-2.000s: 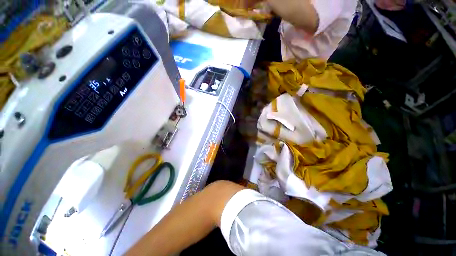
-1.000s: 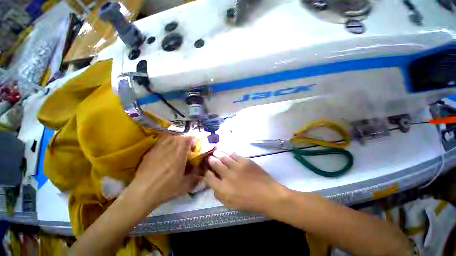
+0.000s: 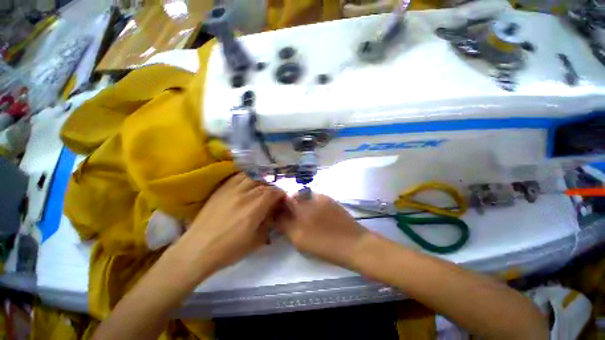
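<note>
The mustard garment piece (image 3: 166, 143) lies heaped left of the needle, with a small white part showing low in it. The white lockstitch sewing machine (image 3: 398, 109) has a blue stripe and JACK lettering. My left hand (image 3: 235, 209) and my right hand (image 3: 318, 222) meet just in front of the lit presser foot (image 3: 305, 174), fingertips together on the cloth's edge. The fingers mostly hide the held edge, and the picture is slightly blurred. Thread snips (image 3: 431, 209) with one yellow and one green loop lie right of the needle.
A small metal fitting (image 3: 501, 194) sits on the bed right of the snips, with an orange tip (image 3: 585, 192) beyond it. A ruled tape (image 3: 332, 294) runs along the table's front edge. A white and yellow cloth bundle (image 3: 564, 309) lies below right.
Two seconds ago the view faced right, towards the cloth bundle. Since one second ago, the view has shifted, and my fingertips have drawn closer together near the presser foot.
</note>
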